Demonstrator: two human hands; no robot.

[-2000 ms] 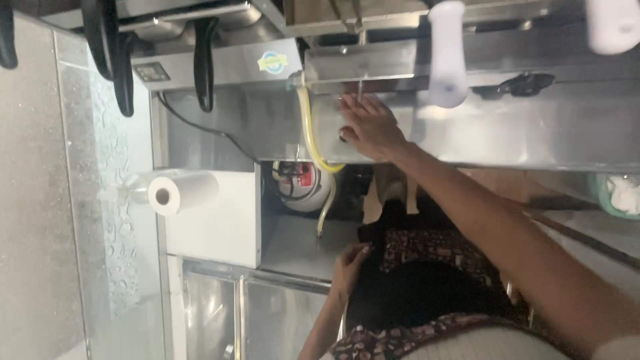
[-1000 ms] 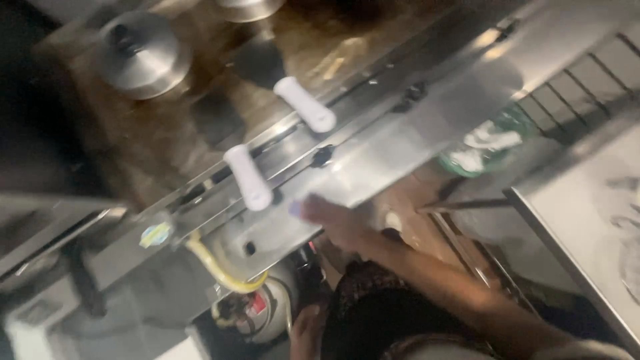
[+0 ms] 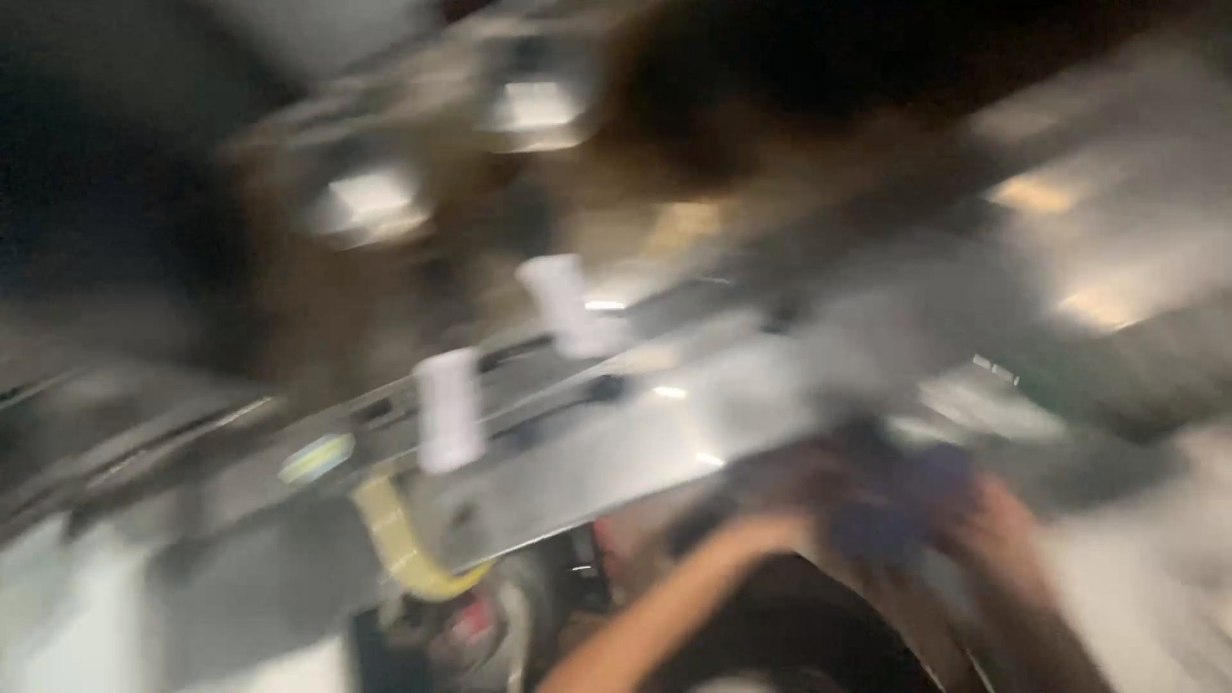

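Strong motion blur covers the head view. My left hand (image 3: 799, 500) is in front of the steel front edge of the griddle, close to a dark blue blurred thing that may be a cloth (image 3: 881, 505). On that thing's right side is my right hand (image 3: 996, 539). Whether either hand grips it cannot be made out. Two white-handled tools, one handle (image 3: 449, 411) to the left and another handle (image 3: 573, 308) to its right, lie over the edge of the griddle (image 3: 577, 472).
Two shiny metal domes, one at left (image 3: 371, 202) and one further back (image 3: 534, 111), stand on the griddle's cooking surface. A yellow hose (image 3: 404, 539) hangs down at the lower left, beside a partly hidden rounded container with a red mark (image 3: 472, 616).
The view has swung and blurred. Both hands are now together at the lower right, by a dark blue thing; one second ago one hand was over the griddle's steel front.
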